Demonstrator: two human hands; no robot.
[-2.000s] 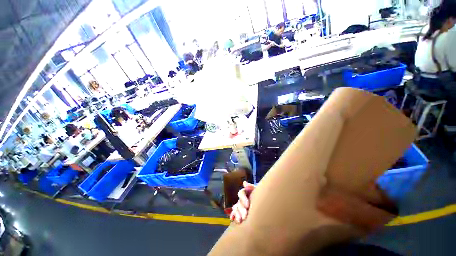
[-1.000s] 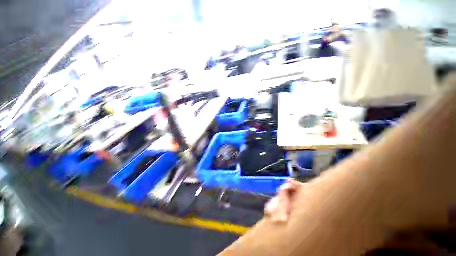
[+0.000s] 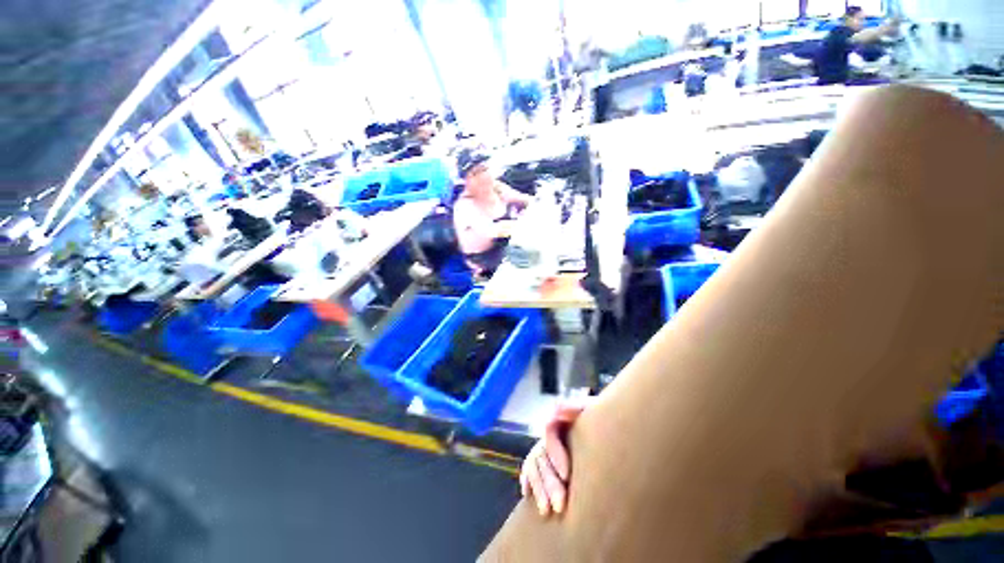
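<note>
A large, smooth brown panel bundle [image 3: 749,341] fills the lower right and slants up to a rounded end near the right edge. One hand, which looks like my right hand [image 3: 550,467], shows at the bundle's lower left edge. Its bare fingers curl against that edge and point down and left. Its palm, wrist and arm are hidden by the bundle. My left hand is not in view. Darker folds show on the bundle's lower right side.
Blue bins with dark parts [image 3: 470,357] stand beside a pale sewing table [image 3: 536,288], where a person in pink [image 3: 481,220] sits. More benches and bins run back left. A yellow line [image 3: 330,420] crosses the grey floor [image 3: 297,495]. Blurred dark and pale items lie at bottom left.
The view has swung left along the benches, and the seated person in pink has come into view. The hand stays on the bundle's edge.
</note>
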